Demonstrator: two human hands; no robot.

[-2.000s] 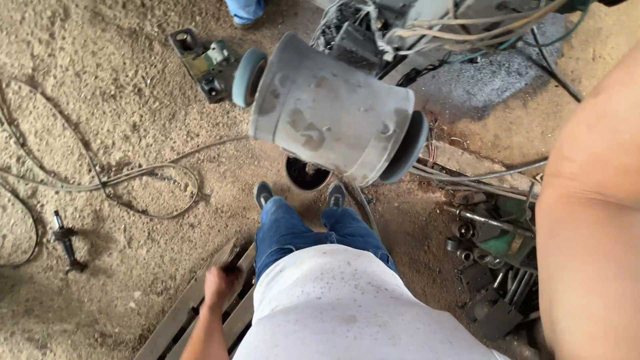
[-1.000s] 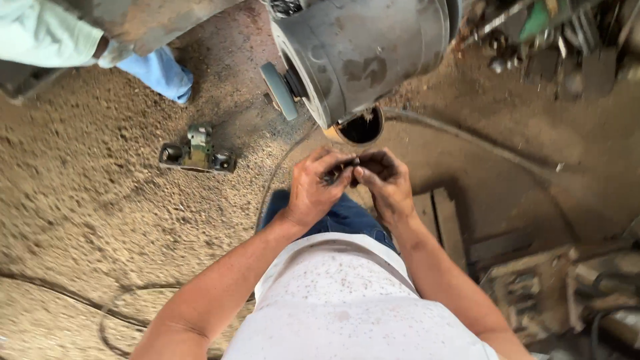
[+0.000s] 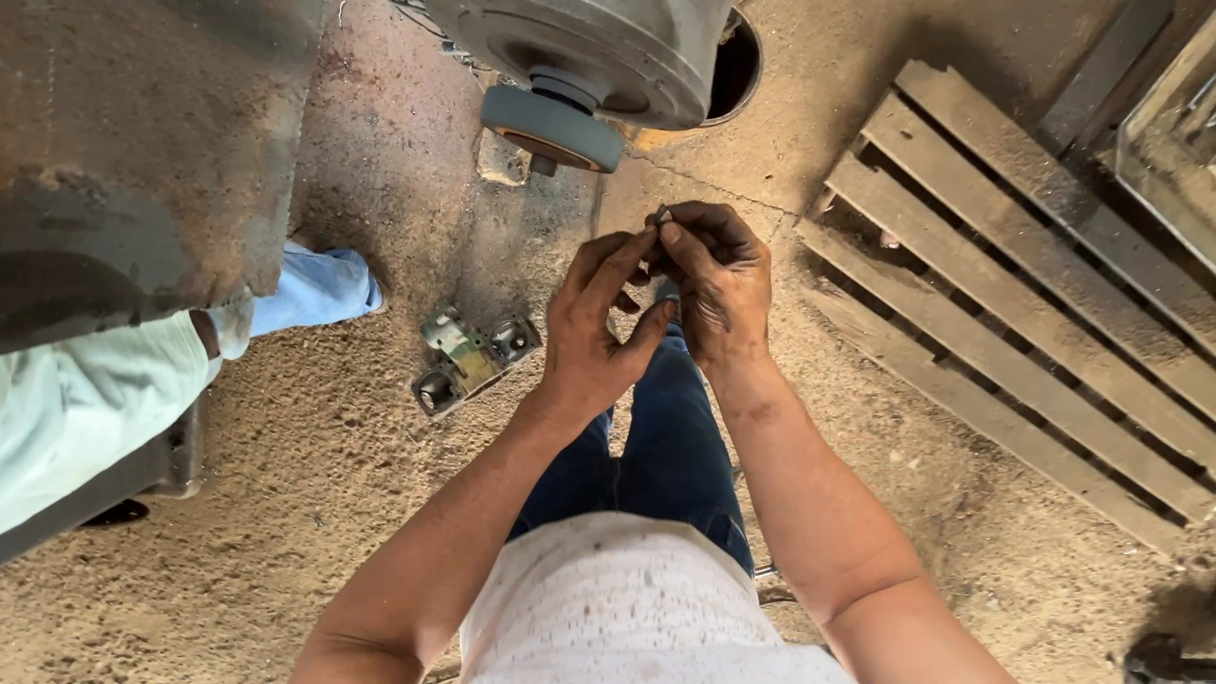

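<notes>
A small pointed piece of metal (image 3: 664, 216) is pinched between the thumb and fingers of my right hand (image 3: 722, 275), just below a bench grinder. My left hand (image 3: 603, 318) is beside it, its fingertips close to the piece and its thumb spread; whether it touches the piece cannot be told. Above both hands is the grinding wheel (image 3: 551, 128), on the end of the grey grinder housing (image 3: 617, 47). The far parts of the grinder lie outside the view.
A wooden pallet (image 3: 1016, 285) lies at the right. On the ground left of my legs sits a metal bracket casting (image 3: 470, 361). Another person's light sleeve (image 3: 104, 399) and blue trouser leg (image 3: 318, 285) show at the left, partly behind a rusty metal plate (image 3: 142, 161). A round container (image 3: 750, 71) stands behind the grinder.
Two seconds ago my hands were apart; they came together before the grinder one second ago. Since then the left thumb has spread away from the fingers. The view has swung a lot.
</notes>
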